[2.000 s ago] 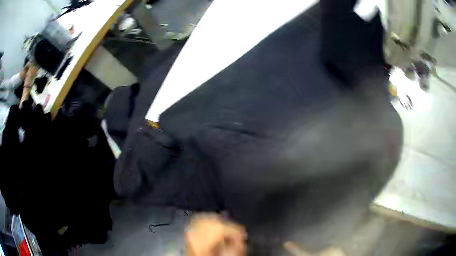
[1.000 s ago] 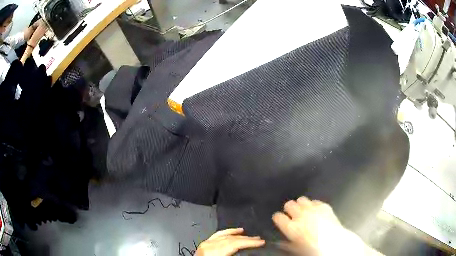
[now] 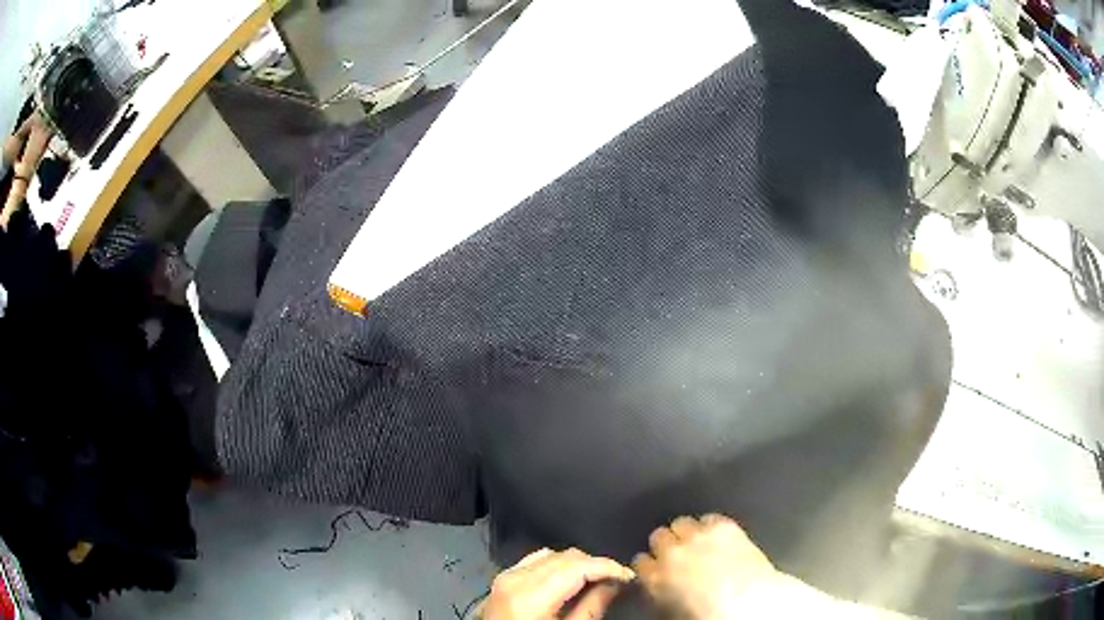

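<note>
A large dark ribbed garment fabric (image 3: 581,254) lies over the white machine table and hangs down over its near edge. A smoother black panel (image 3: 823,133) joins it at the upper right. My left hand (image 3: 551,587) is at the bottom centre, with its fingers bent on the near edge of the cloth. My right hand (image 3: 708,569) is beside it, fingertips curled and pinching the same dark edge. The fingertips of both hands nearly touch. A blur covers part of the cloth above my right hand.
The off-white sewing machine (image 3: 981,109) stands at the upper right, on the white table (image 3: 1017,448). A black cloth pile (image 3: 85,412) is at the left. Another wood-edged table (image 3: 182,85) is at the upper left, with a person's hand (image 3: 30,145). Loose threads (image 3: 345,527) lie on the floor.
My right hand has moved down and left to the cloth edge beside my left hand. The view has shifted, so the cloth and table appear further left.
</note>
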